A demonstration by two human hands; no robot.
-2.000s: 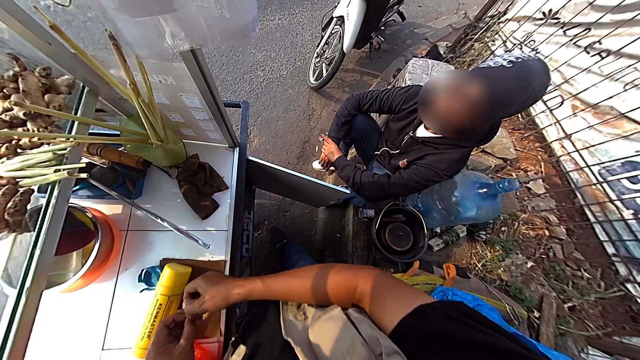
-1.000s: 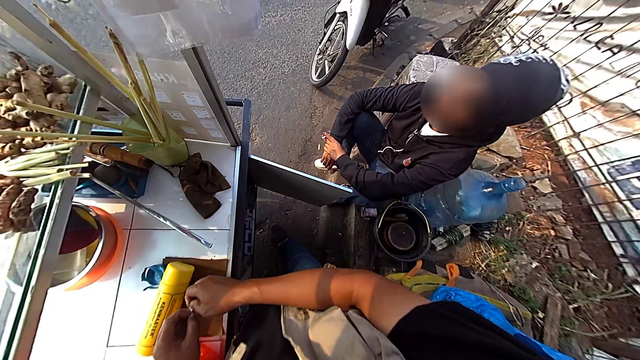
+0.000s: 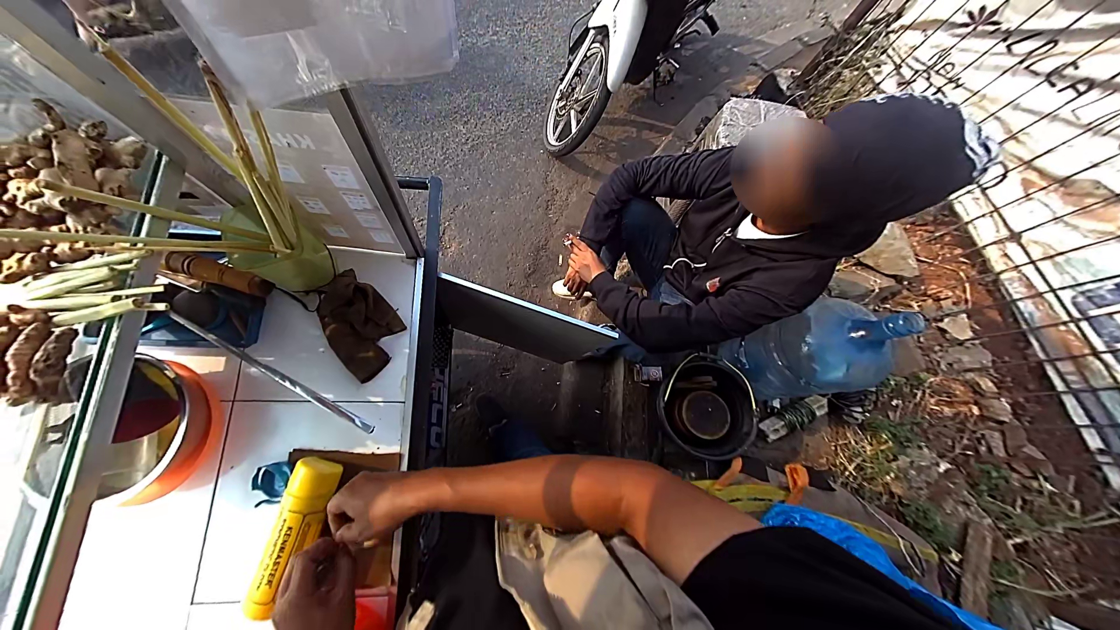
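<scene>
My right hand [image 3: 366, 507] and my left hand [image 3: 317, 584] meet at the lower left of the head view, fingertips pinched together above the tiled counter [image 3: 306, 429]. Whatever may be between the fingertips is too small to make out. Just left of my hands lies a yellow Kenmaster canister [image 3: 293, 538], with a small blue object [image 3: 272, 481] beside its cap. Under and behind my right hand is a brown board or piece of cardboard [image 3: 376, 460]. A red item [image 3: 374, 607] shows partly at the bottom edge. A metal rod [image 3: 280, 376] and a dark brown cloth [image 3: 357, 324] lie farther up the counter.
A green container [image 3: 293, 258] holds long stalks beside a glass case with ginger roots [image 3: 74, 166]. An orange-rimmed container [image 3: 197, 429] stands at left. A person in a dark hoodie [image 3: 717, 254] sits opposite, near a black bucket [image 3: 707, 407], a blue water jug [image 3: 814, 346] and a parked motorcycle [image 3: 612, 52].
</scene>
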